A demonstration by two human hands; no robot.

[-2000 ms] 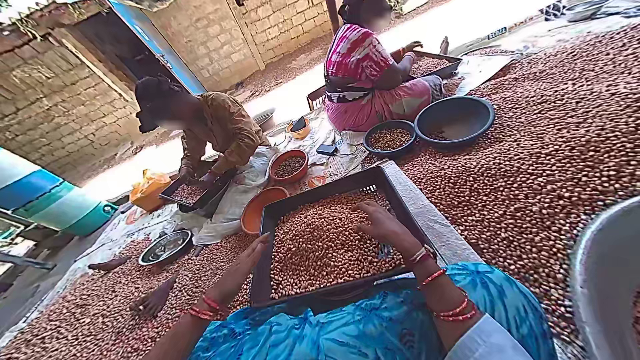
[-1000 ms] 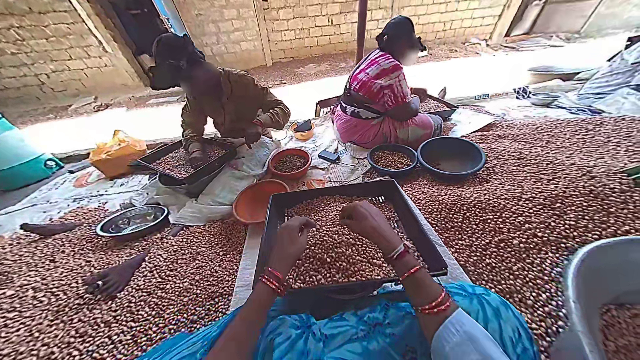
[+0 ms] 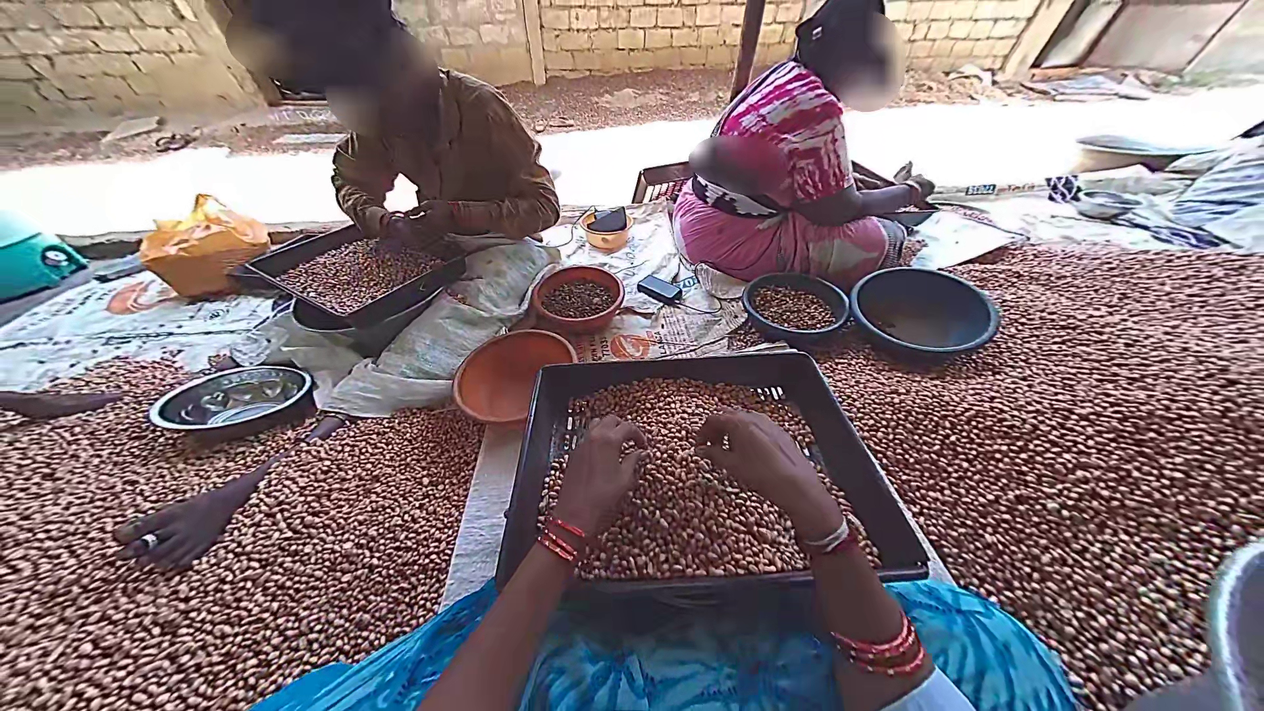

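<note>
A dark plastic crate tray [image 3: 859, 444] rests on my lap over blue patterned cloth [image 3: 671, 657], holding a layer of reddish-brown nuts [image 3: 671, 533]. My left hand [image 3: 604, 469] is over the left part of the nuts, fingers curled. Opposite it, my right hand [image 3: 755, 456] is bent over the right part, thumb and fingertips near each other. A gap with nuts showing separates the hands. Whether either hand pinches a nut is too small to tell. An orange bowl [image 3: 509, 380] stands just beyond the tray's far left corner.
Nuts are heaped on the ground at right [image 3: 1076, 425] and left [image 3: 326, 523]. Ahead are blue basins [image 3: 928, 311], a red bowl of nuts [image 3: 578, 299] and a steel basin [image 3: 232, 400]. Two people sit beyond; one works at a tray [image 3: 360, 281]. A metal tub [image 3: 1239, 622] stands near right.
My left hand has moved from the tray's left edge, two seconds ago, to over the nuts. My right hand's fingers, spread then, are now curled. The view has turned and levelled.
</note>
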